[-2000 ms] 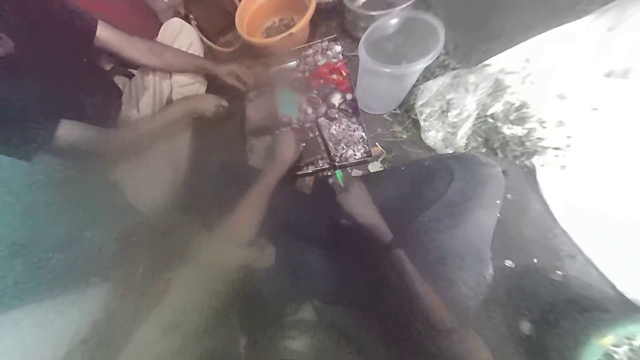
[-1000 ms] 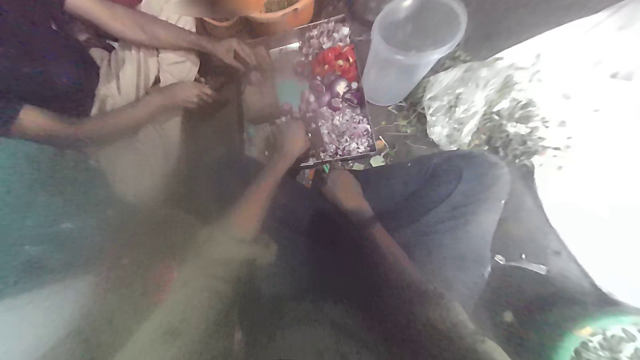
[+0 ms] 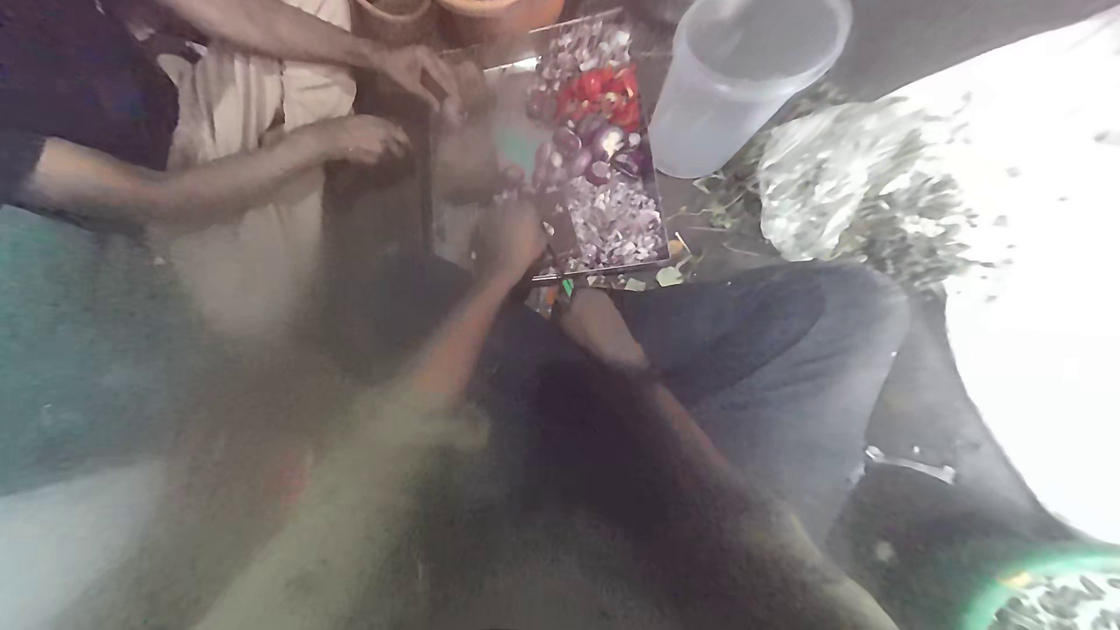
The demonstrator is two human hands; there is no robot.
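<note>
The view is hazy. My left hand (image 3: 510,234) is over the near edge of a board or tray (image 3: 464,232); what its fingers hold is blurred. My right hand (image 3: 599,322) is just below that edge, beside a small green thing (image 3: 568,287) that looks like part of a knife handle. On the right part of the board lie chopped onions (image 3: 615,223), several purple onions (image 3: 569,153) above them, cut red peppers or tomatoes (image 3: 604,94), and more chopped pieces (image 3: 591,45) at the far end. A green patch (image 3: 516,144) shows through the haze left of the onions.
A co-worker's two hands (image 3: 420,74) (image 3: 367,140) are at the board's left side. A translucent plastic bucket (image 3: 731,96) stands right of the board, orange containers (image 3: 516,19) behind it. A clear plastic bag (image 3: 818,179) and cut greens lie farther right, by a white sheet (image 3: 1041,289). Scraps litter the floor.
The green handle-like thing beside my right hand shows less than two seconds ago. The co-worker's nearer hand has drawn left, away from the board. The view has shifted slightly.
</note>
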